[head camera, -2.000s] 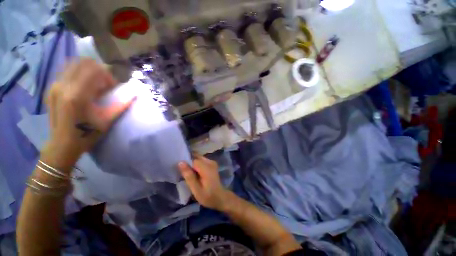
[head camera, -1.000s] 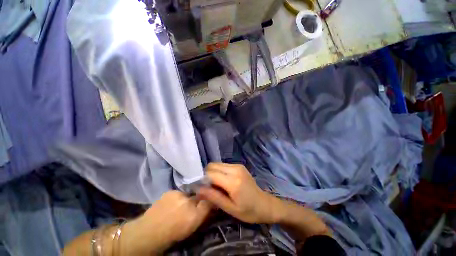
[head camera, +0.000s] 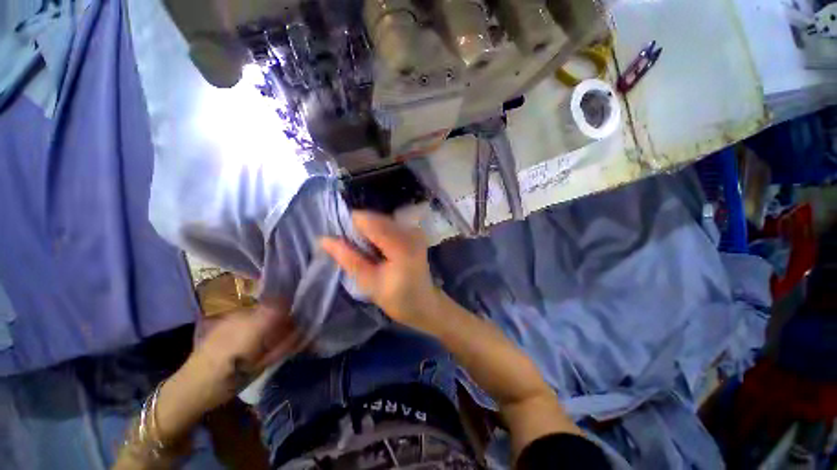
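Note:
A light blue-grey garment piece (head camera: 216, 184) lies over the machine bed, glaring white under the lamp, and hangs bunched over the table's front edge. Its right edge lies by the needle area (head camera: 289, 110) of the overlock machine (head camera: 431, 73). My right hand (head camera: 390, 266) holds the bunched cloth between thumb and fingers just below the bed. My left hand (head camera: 252, 340) is blurred, lower left, at the lower folds of the cloth; its fingertips are unclear, so its grip cannot be told.
Purple-blue cloth (head camera: 73, 202) hangs at the left. A forked metal bracket (head camera: 496, 174) stands below the machine head. A tape roll (head camera: 595, 108), red-handled snips (head camera: 641, 66) and yellow scissor handles (head camera: 587, 64) lie on the table. A blue-grey heap (head camera: 597, 285) hangs at right.
The cloth, stretched toward my lap one second ago, is now bunched near the bed. My right hand has moved up toward the machine; my left hand has moved left and slightly up.

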